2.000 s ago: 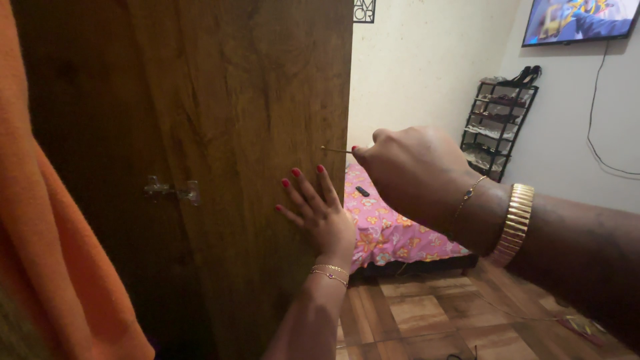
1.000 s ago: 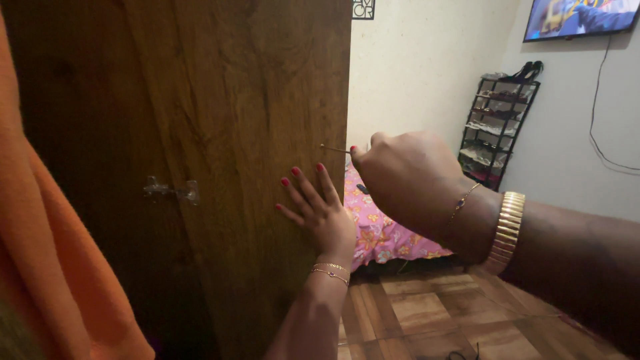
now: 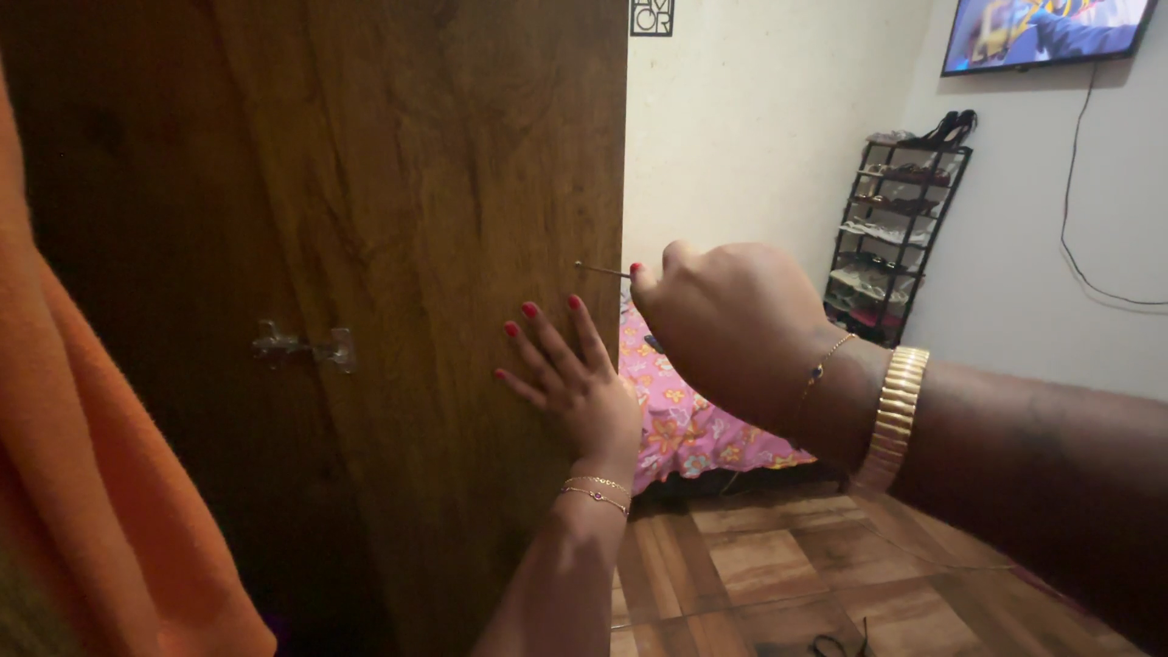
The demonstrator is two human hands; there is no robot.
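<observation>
A dark brown wooden panel (image 3: pixel 438 182), possibly a door or furniture side, fills the left half of the view. Flat against it near its right edge rests my left hand (image 3: pixel 584 392), fingers spread and holding nothing. Above and to the right, my right hand (image 3: pixel 739 319) is closed around a tool whose thin metal shaft (image 3: pixel 602 270) points left, its tip at or close to the panel; contact cannot be told. The tool's handle is hidden in the fist. A metal slide bolt (image 3: pixel 306 347) is fixed on the panel further left.
Orange cloth (image 3: pixel 119 456) hangs at the far left. Beyond the panel are a bed with a pink floral cover (image 3: pixel 693 429), a black shoe rack (image 3: pixel 899 228) and a wall-mounted television (image 3: pixel 1040 36). A dark cord (image 3: pixel 839 646) lies on the patterned floor (image 3: pixel 776 566).
</observation>
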